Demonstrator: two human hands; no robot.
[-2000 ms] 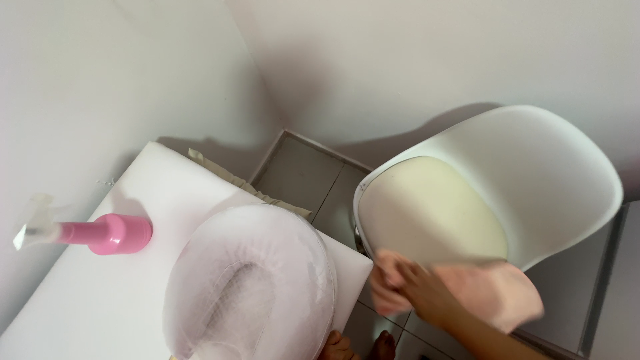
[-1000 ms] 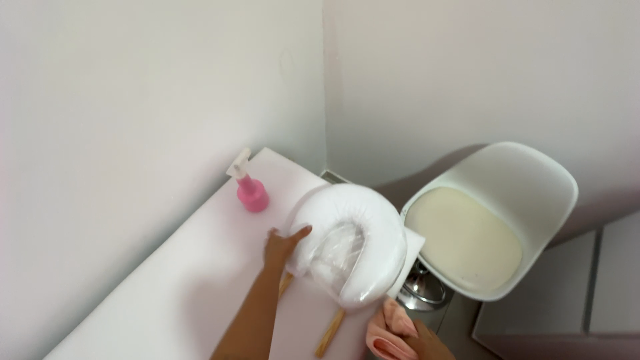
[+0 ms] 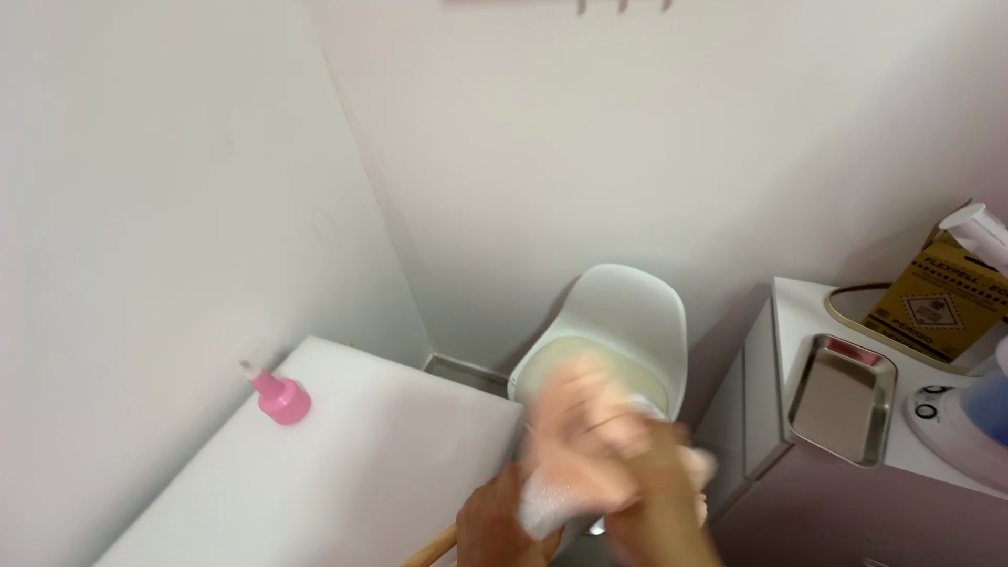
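A blurred pink cloth [image 3: 587, 441] is gripped in my right hand [image 3: 657, 496] at the lower middle. Just left of it, my left hand [image 3: 496, 524] holds the white plastic-wrapped ring cushion [image 3: 547, 504], mostly hidden behind the cloth and hands. A light wooden rod [image 3: 431, 547] sticks out to the left of my left hand. The white padded table [image 3: 354, 472] fills the lower left, with a pink pump or spray bottle [image 3: 285, 400] on its far left part.
Beyond my hands is a white shell chair [image 3: 630, 303] with a cream seat pad. On the white cabinet [image 3: 803, 295] at right are a steel tray [image 3: 843, 402], a yellow hazard-marked carton [image 3: 937, 299] and a white device with a blue part [image 3: 953, 421]. Walls meet behind the table.
The ring cushion was over the table's end one second ago; it is now off the tabletop, held in my left hand. My right hand has brought the pink cloth over it. The view has swung right.
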